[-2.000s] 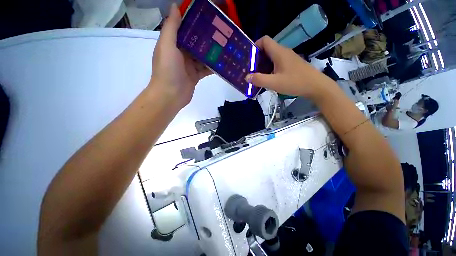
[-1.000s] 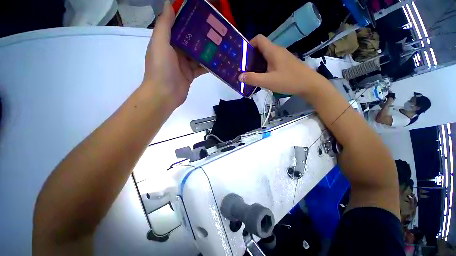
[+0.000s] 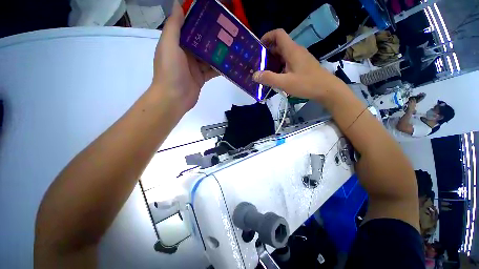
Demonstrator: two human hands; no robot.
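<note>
A smartphone point(image 3: 226, 50) with a lit purple screen and coloured tiles is held tilted above the far side of the table. My left hand point(image 3: 181, 65) grips its left end from behind and below. My right hand point(image 3: 297, 68) holds its right end, with the thumb over the screen and the other fingers partly hidden behind the phone. A black fabric piece point(image 3: 249, 125) lies below the phone beside the white sewing machine head point(image 3: 262, 189). A thin white cable point(image 3: 284, 113) shows just below the phone.
The white table point(image 3: 73, 100) curves away on the left. Grey knobs point(image 3: 262, 225) stick out from the machine head. A pale blue-green cylinder point(image 3: 315, 25) is behind the phone. Blue plastic point(image 3: 341, 210) shows below the machine. Another person point(image 3: 425, 120) sits at a machine at the right.
The camera view has shifted slightly. My right thumb has moved a little up the screen and my right fingers are raised slightly. Both hands still hold the phone.
</note>
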